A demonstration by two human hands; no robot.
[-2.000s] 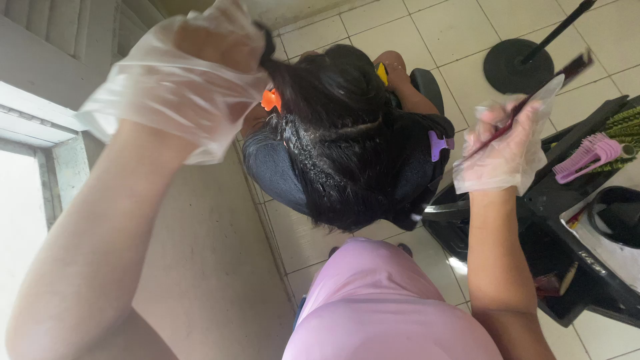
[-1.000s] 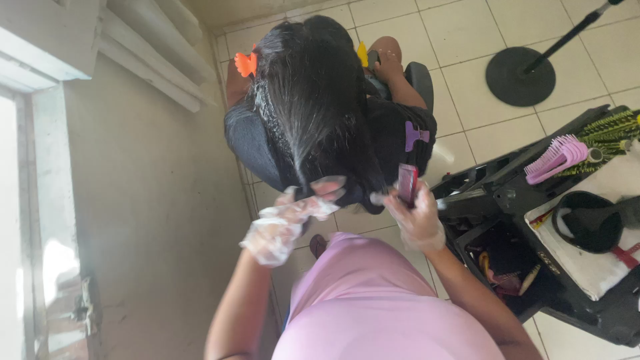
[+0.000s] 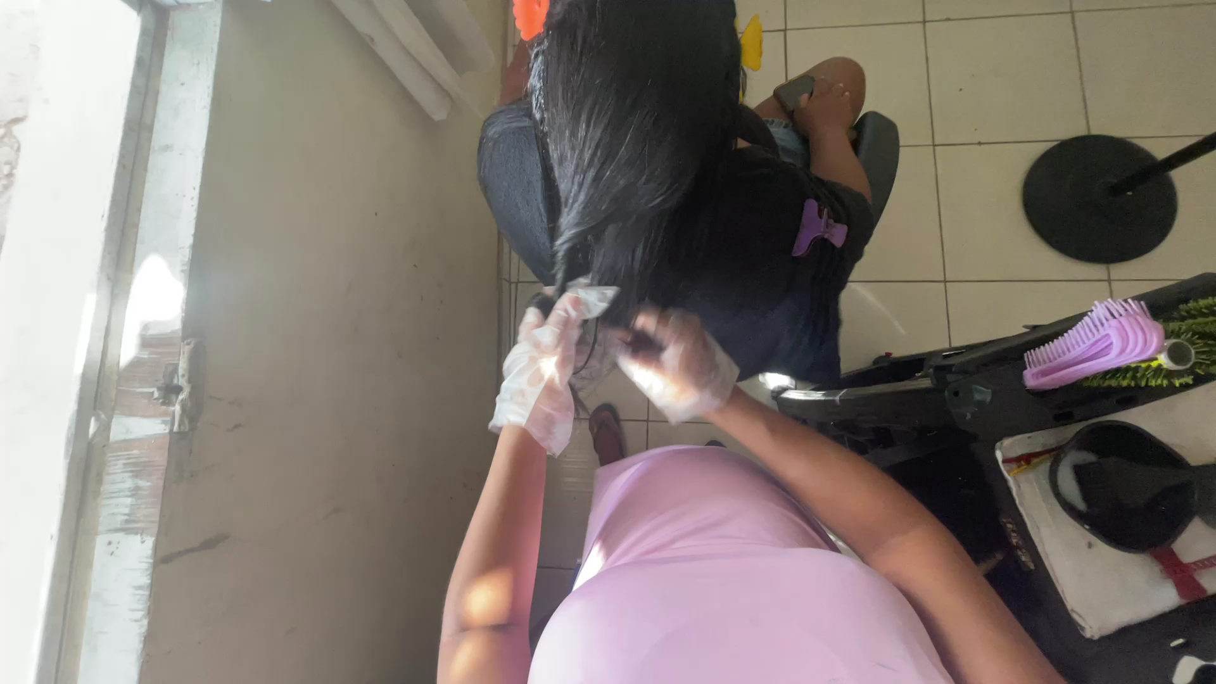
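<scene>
A seated person's long dark hair [image 3: 627, 123] hangs toward me over a dark top. My left hand [image 3: 551, 351], in a clear plastic glove, is closed on a gathered strand near its lower end. Just right of it, my right hand [image 3: 676, 361], gloved the same way, is curled around a dark object, blurred and mostly hidden by the fingers. An orange hair clip [image 3: 530, 17] and a yellow hair clip [image 3: 751, 43] sit at either side of the head. A purple butterfly clip [image 3: 818, 228] is fastened on the person's dark top at the right.
To the right stands a black trolley [image 3: 902, 389] with a pink vent brush [image 3: 1092, 347], green-bristled brushes [image 3: 1199, 323] and a black bowl [image 3: 1121, 486] on a white towel [image 3: 1083, 579]. Beyond it is a round black stand base [image 3: 1099, 199]. A wall [image 3: 332, 332] runs along the left.
My left hand has come down from high on the left, where it held hair raised, to the lower ends of the hair. My right hand has moved in from the right beside it.
</scene>
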